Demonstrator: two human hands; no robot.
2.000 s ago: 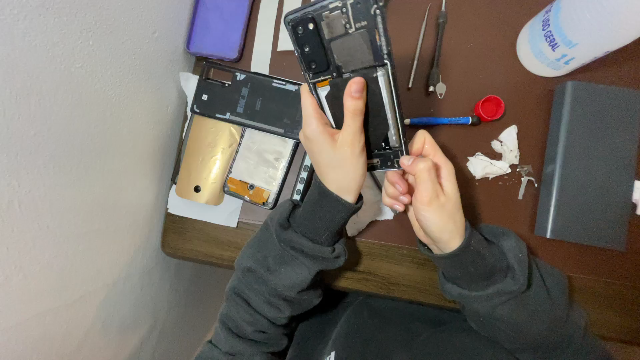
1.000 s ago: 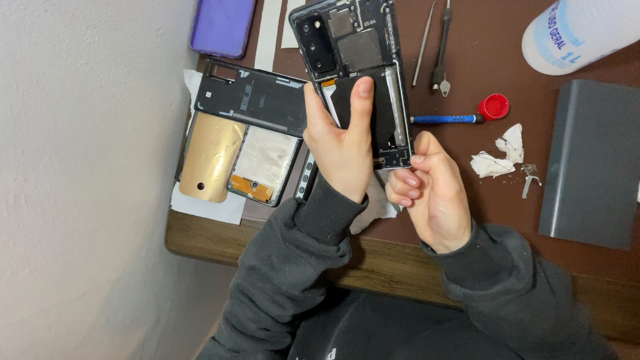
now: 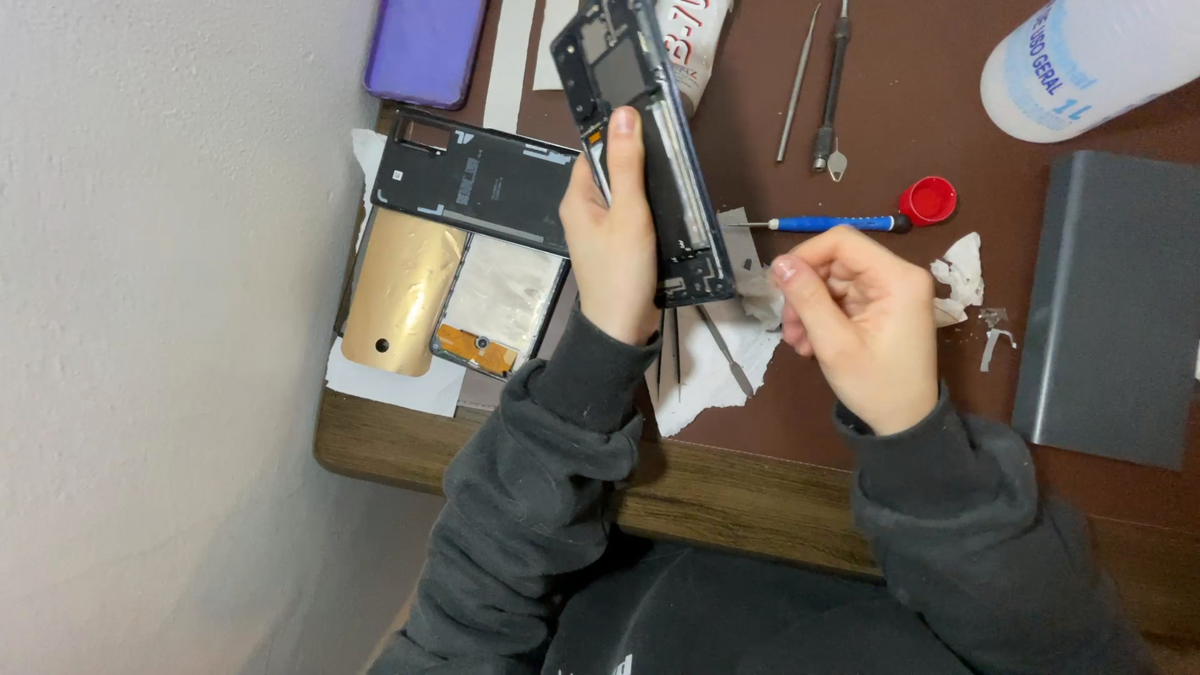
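Observation:
My left hand (image 3: 614,225) grips an opened smartphone (image 3: 682,178), thumb across its inner side, the phone tilted with its lower end toward me. To the right of that end is my right hand (image 3: 858,309), thumb and forefinger pinched together; a small translucent scrap seems to be at their tips, too unclear to name. Below the phone, tweezers (image 3: 669,361) and a metal spudger (image 3: 727,352) lie on torn white paper (image 3: 703,398). A black phone back cover (image 3: 478,178) rests left of my left hand, above a gold panel (image 3: 403,291) and an opened phone part (image 3: 497,300).
A blue screwdriver (image 3: 830,224) touches a red cap (image 3: 928,201). Two slim metal tools (image 3: 799,84) lie beyond. A glue tube (image 3: 692,47), white bottle (image 3: 1078,66), purple case (image 3: 427,47), crumpled tissue (image 3: 961,277) and dark grey box (image 3: 1111,309) stand around. A wall borders the left.
My right hand has moved right, away from the phone's lower corner, where it was touching. The phone in my left hand has tilted, and the tweezers and spudger beneath are now in view.

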